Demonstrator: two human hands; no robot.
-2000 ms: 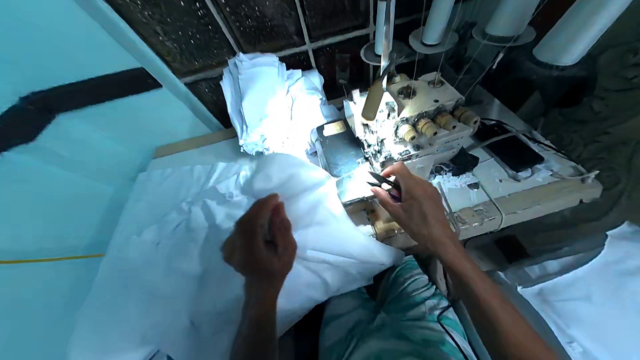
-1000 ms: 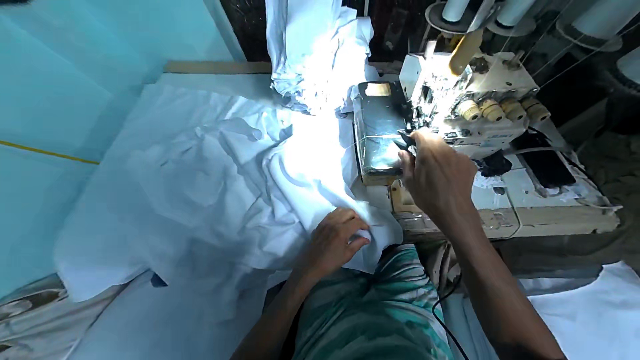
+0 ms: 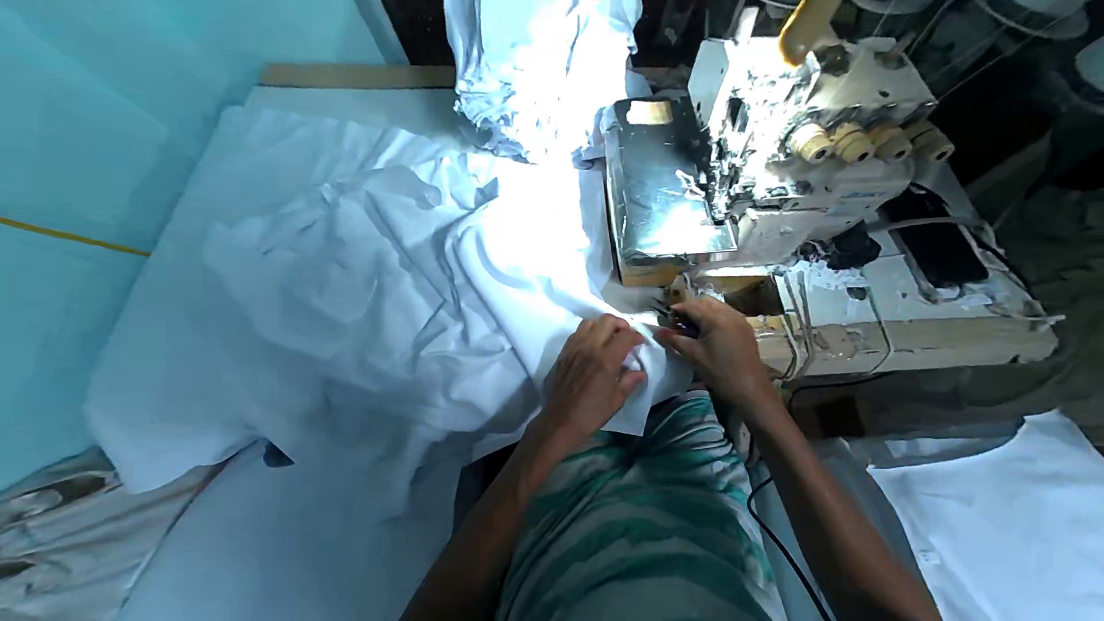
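White fabric (image 3: 379,285) lies crumpled over the table and hangs at its front edge, by my lap. My left hand (image 3: 595,371) holds the fabric near that edge with bent fingers. Close on its right, my right hand (image 3: 711,341) grips small dark thread snips (image 3: 677,319), their tips pointing left at the fabric's edge. Just behind both hands stands an overlock sewing machine (image 3: 802,164) with a shiny metal plate (image 3: 664,198) on its left side. How much of the fabric my right fingers pinch is hidden.
A bundle of white cloth pieces (image 3: 539,78) lies behind the fabric, left of the machine. A dark phone (image 3: 936,241) and a black scrap of cloth (image 3: 849,248) lie right of the machine. More white cloth (image 3: 1009,517) is at the lower right. A black cable (image 3: 789,552) hangs beside my leg.
My left hand has come down onto the fabric from above it. My right hand, with the snips, has moved from the machine's plate toward me, beside my left hand. The view has shifted.
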